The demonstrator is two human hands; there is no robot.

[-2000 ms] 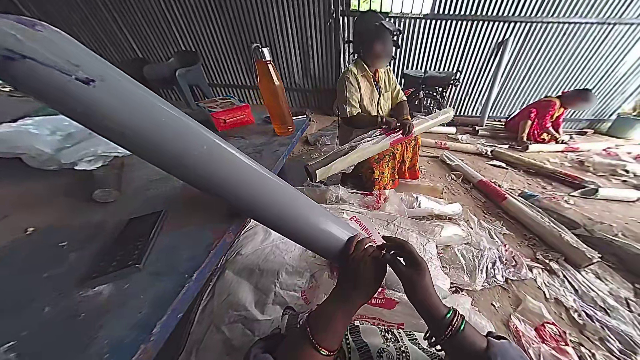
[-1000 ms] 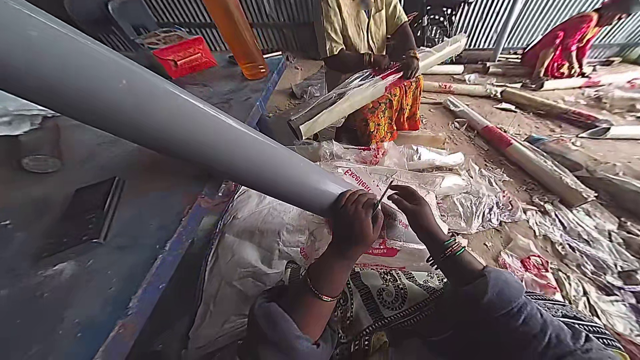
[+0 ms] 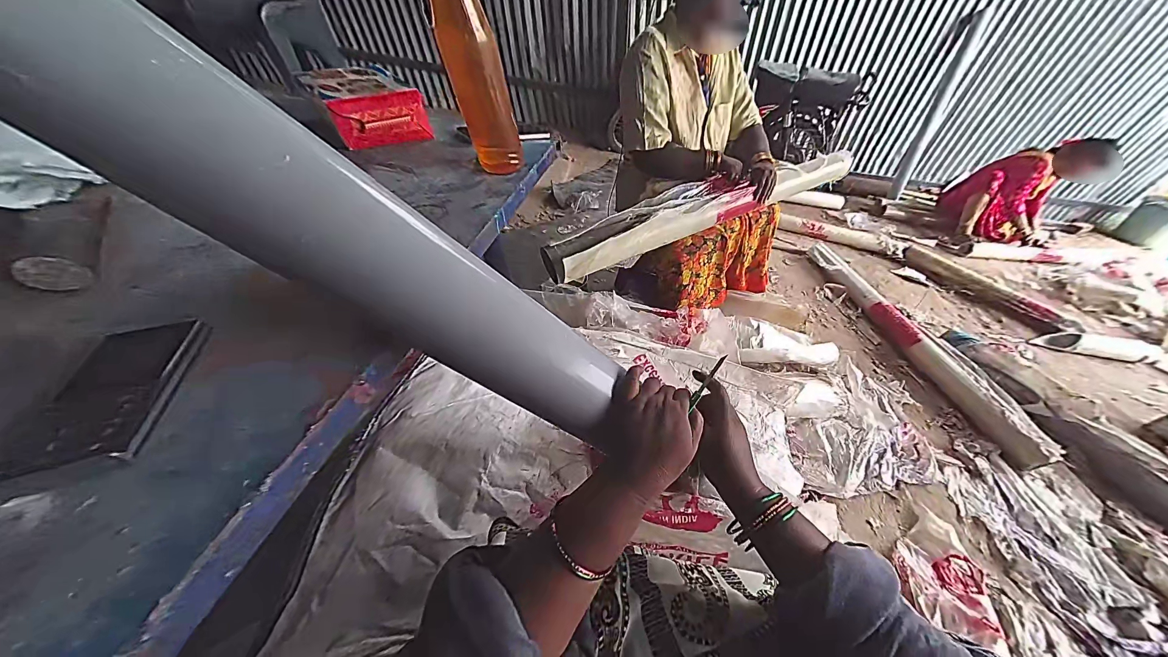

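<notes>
A long grey pipe (image 3: 383, 246) slants from the upper left down to my hands and narrows in view toward its near end. My left hand (image 3: 652, 429) is wrapped around that lower end, fingers curled over its rim. Close against it, my right hand (image 3: 721, 424) grips a small pointed tool with a green part, perhaps a knife (image 3: 708, 381), its tip pointing up and right. The pipe's end is hidden behind my fingers. Under both hands lies printed white plastic sheeting (image 3: 474, 447), partly over my lap.
A blue table (image 3: 265, 511) on the left bears a dark flat device (image 3: 109, 392), an orange bottle (image 3: 476, 82) and a red box (image 3: 379, 117). Ahead, a seated person (image 3: 698, 119) holds a wrapped pipe (image 3: 657, 239). Another person (image 3: 999, 196) crouches at right among wrapped pipes (image 3: 922, 342).
The pointed tool now stands up clearly between my hands; two seconds ago it was hard to see. My left hand has stayed at the pipe's end. The view has shifted somewhat.
</notes>
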